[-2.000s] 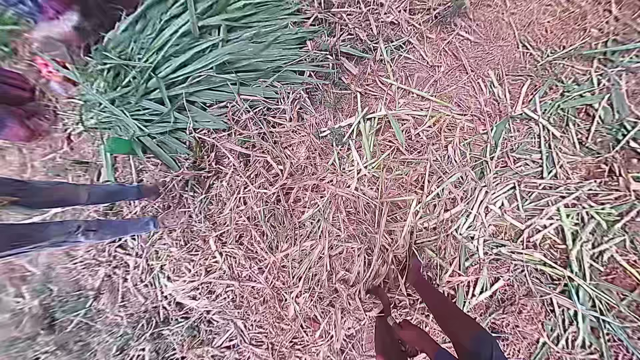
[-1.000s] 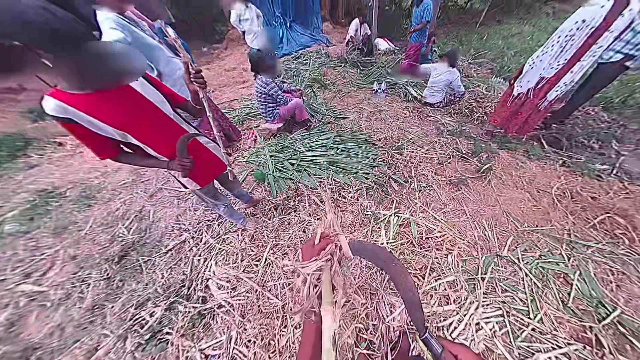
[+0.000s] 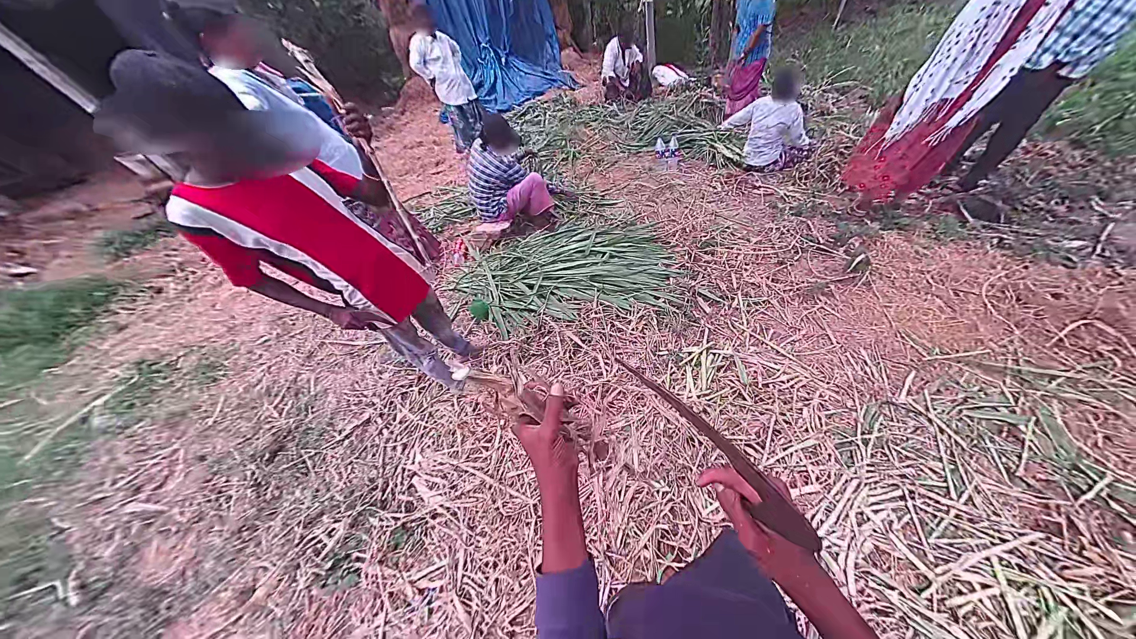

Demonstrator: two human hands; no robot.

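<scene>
My left hand (image 3: 548,435), thumb up, is closed around a dry, leafy plant stalk (image 3: 497,383) whose pale cut end points up and left. To its right, my right hand (image 3: 754,515) grips a sickle (image 3: 701,426); the dark blade is seen nearly edge-on and slants up and left toward the stalk without touching it. How far the stalk reaches below my left hand cannot be seen. Beyond both hands a heap of long green leaves (image 3: 577,271) lies on the ground, with a small green object (image 3: 479,310) at its near left edge.
Cut stalks and dry leaves (image 3: 932,470) litter the ground. A person in a red and white shirt (image 3: 311,240) stands close at left, holding a long stalk (image 3: 382,169). Other people sit or stand farther back, near a blue tarp (image 3: 510,53) and two bottles (image 3: 666,149).
The view has lifted from the ground since the oldest frame. Since one second ago, my left hand's stalk has swung from upright to leaning left, and the sickle has moved away from it.
</scene>
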